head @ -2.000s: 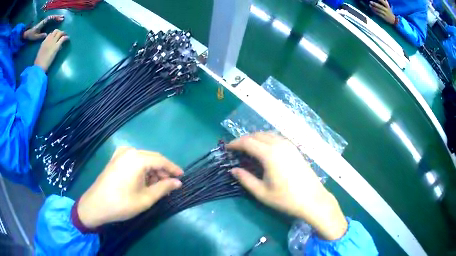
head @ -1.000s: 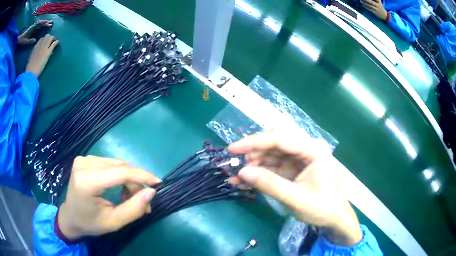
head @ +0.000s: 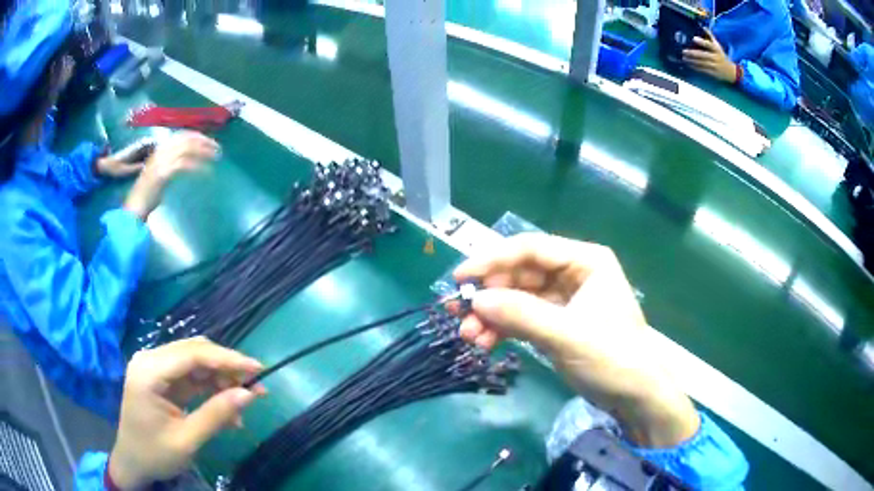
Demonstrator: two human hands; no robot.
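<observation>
My left hand (head: 182, 408) pinches one black cable lead (head: 345, 336) between thumb and fingers near its left end. My right hand (head: 551, 312) holds the same lead by its shiny connector (head: 467, 291). The lead bows slightly between the hands, above a bundle of black leads (head: 359, 403) that lies on the green bench. The bundle's connectors fan out below my right hand. A larger bundle of leads (head: 278, 264) lies farther left, its connectors by the white rail. A single lead end (head: 500, 457) lies near the bottom edge.
A black housing (head: 609, 465) and crumpled clear bag (head: 578, 422) are at the bottom right. A grey post (head: 419, 115) stands on the white rail (head: 709, 393) beside the green conveyor. A neighbour in blue sits at left by red wires (head: 182, 116). Another person holds a dark unit (head: 678, 36) across the line.
One lead has come up off the bundle, now stretched between both hands. The view has tilted up, showing more of the line and the black housing. The left neighbour's hand has moved.
</observation>
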